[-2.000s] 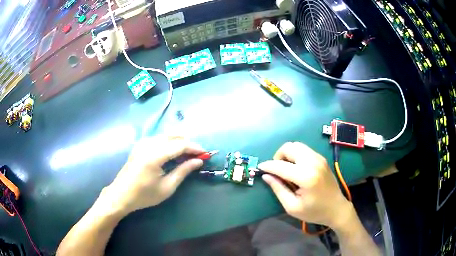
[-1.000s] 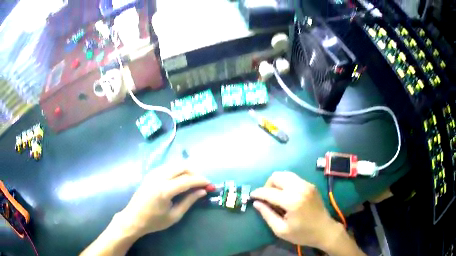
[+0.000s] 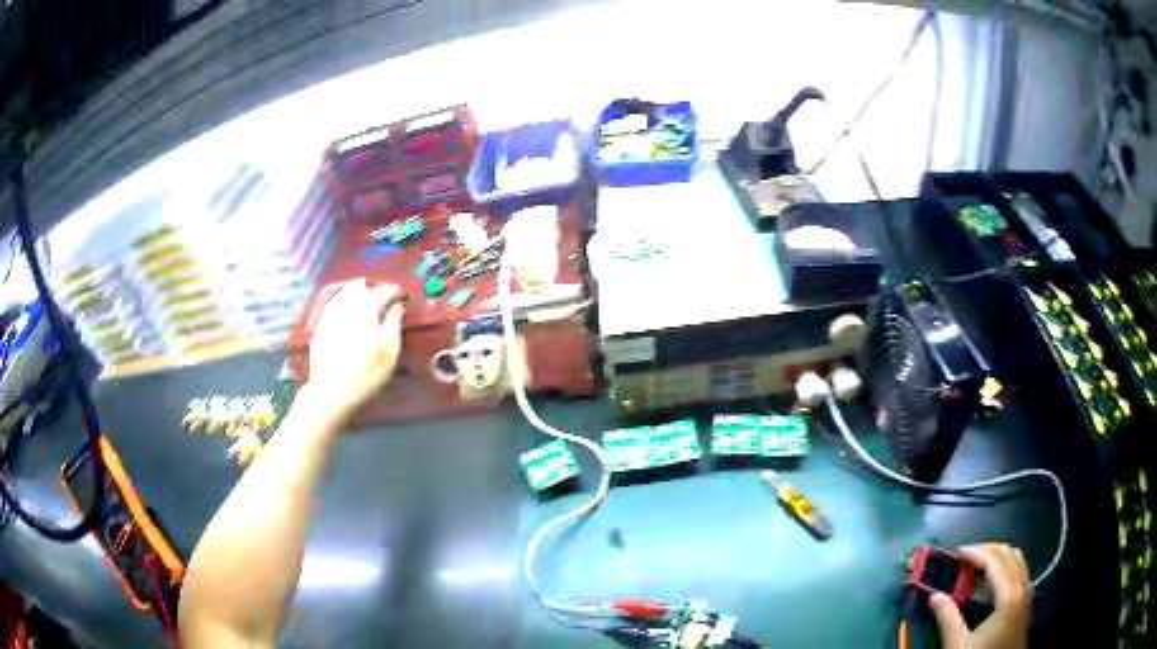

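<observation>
My left hand [image 3: 355,340] is on the front left of the dark-red power box [image 3: 546,361], holding nothing that I can see; its fingertips touch the box top. My right hand [image 3: 996,596] grips the red USB tester [image 3: 939,574] at the right, its fingers on the right side and lower edge. The small green circuit board [image 3: 695,628] lies on the mat at the bottom edge, partly cut off. A red alligator clip [image 3: 641,609] on a thin white cable is at its left side. The orange cable [image 3: 903,634] runs down from the tester.
Green boards [image 3: 651,446] lie in a row before the white-topped instrument [image 3: 679,273]. A yellow pen-like tool [image 3: 799,505] lies on the mat. A black fan [image 3: 933,380] and board trays [image 3: 1078,355] stand right. An orange-edged multimeter [image 3: 127,526] is far left. Blue bins [image 3: 647,159] stand behind.
The view has tilted up. My left hand has let go of the red clip and moved up to the power box. My right hand has left the board and taken hold of the USB tester.
</observation>
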